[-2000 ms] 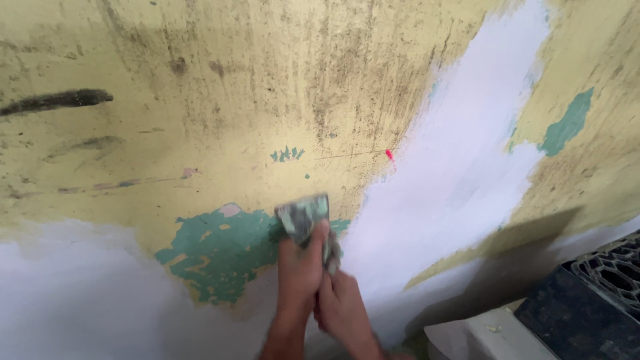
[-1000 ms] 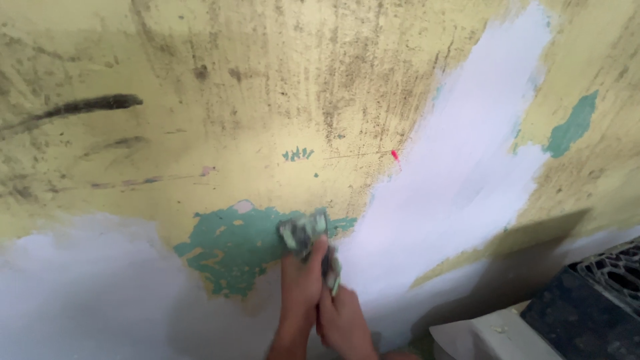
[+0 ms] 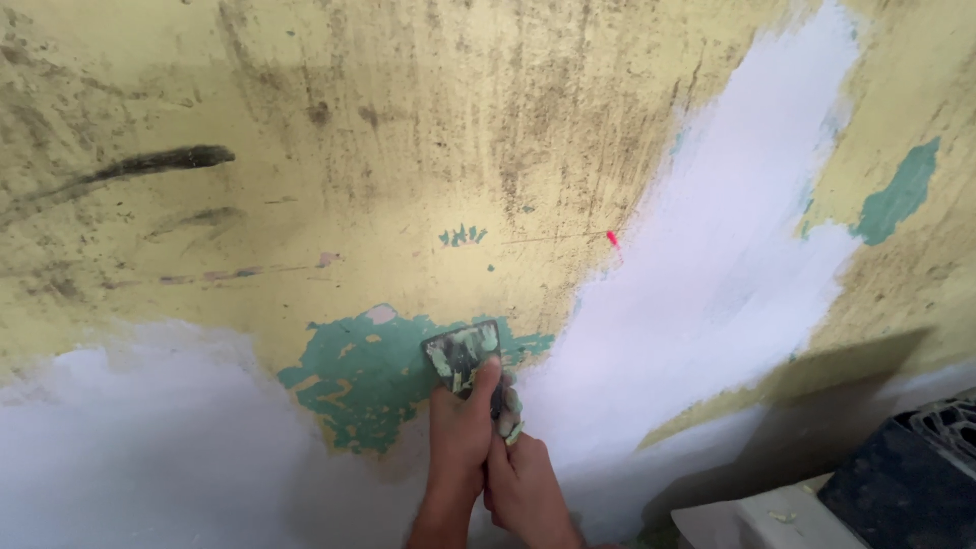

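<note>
A scraper point(image 3: 463, 352) with a dark blade smeared with pale green paint lies against the wall, over the right part of a bared green patch point(image 3: 366, 381). My left hand point(image 3: 463, 415) grips it near the blade, thumb pressed on the blade's base. Lower and to the right, my right hand point(image 3: 522, 476) is closed around the handle, most of which the fingers hide. Paint flakes cling to the tool beside my left thumb. Stained yellow paint point(image 3: 427, 152) covers the wall above the patch.
White areas point(image 3: 709, 267) border the patch at left and right. A smaller green spot point(image 3: 900, 194) shows at far right. In the lower right corner stand a dark box-like object point(image 3: 892, 484) and a white surface point(image 3: 762, 522) bearing a few flakes.
Both hands stay on the scraper, which was blurred by motion earlier and now appears sharp. Its blade remains over the right part of the green patch.
</note>
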